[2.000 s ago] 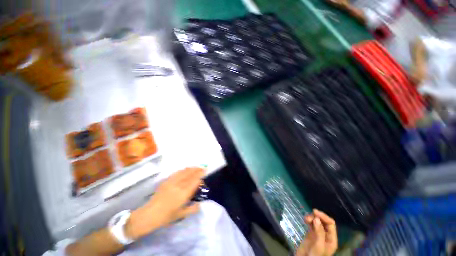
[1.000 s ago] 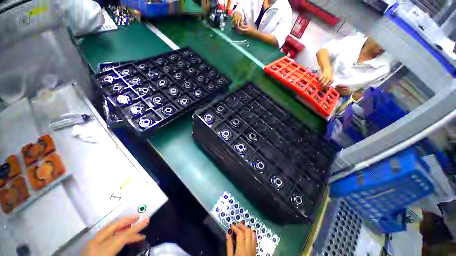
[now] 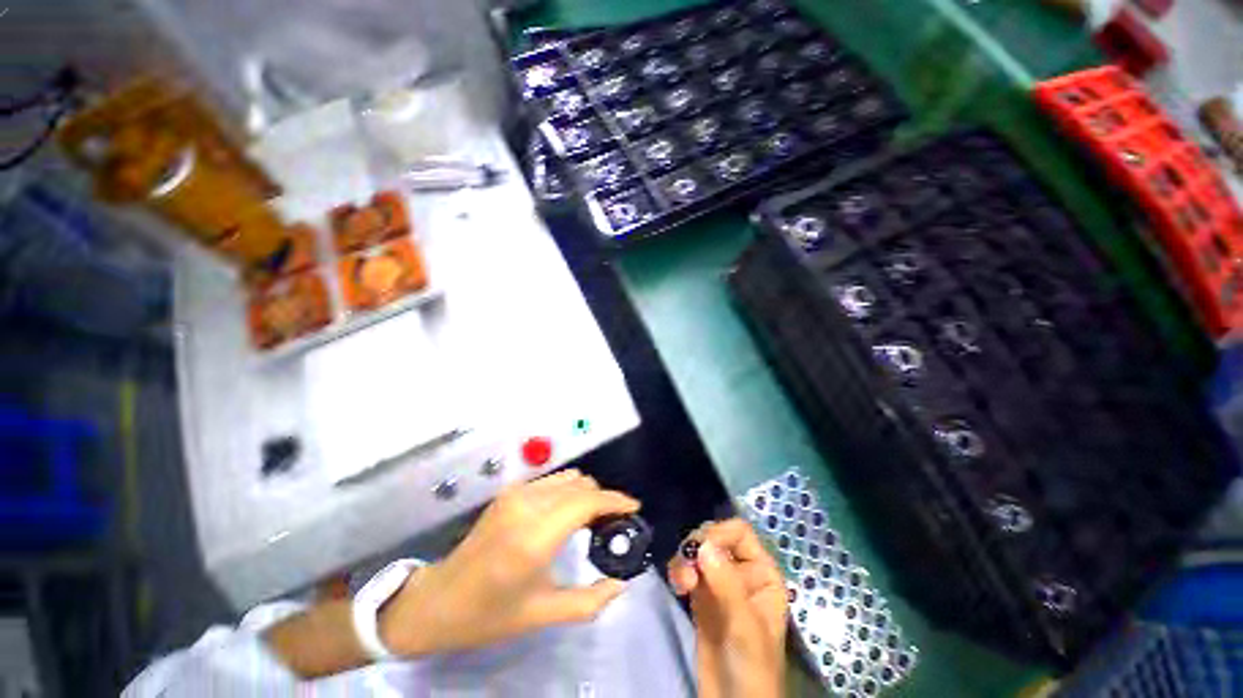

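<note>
My left hand [image 3: 498, 580] holds a round black housing [image 3: 620, 544] with a pale centre between thumb and fingers, above my lap. My right hand [image 3: 736, 586] is just right of it and pinches a small round dark insert [image 3: 691, 550] between its fingertips. The two parts are apart. The perforated insert plate [image 3: 832, 593] lies at the green bench's edge, just right of my right hand, with rows of dark-centred inserts.
Four orange-brown fixture nests [image 3: 382, 273] sit on the white machine [image 3: 518, 341] under an orange-gold head [image 3: 184, 164]. A red button [image 3: 537, 450] is on its front. A spread black tray [image 3: 709, 102], a black tray stack [image 3: 1009, 368] and a red tray [image 3: 1159, 177] are on the green bench.
My right hand has left the insert plate and come beside my left hand, now with an insert. The view has shifted left, and the housing now shows in my left hand.
</note>
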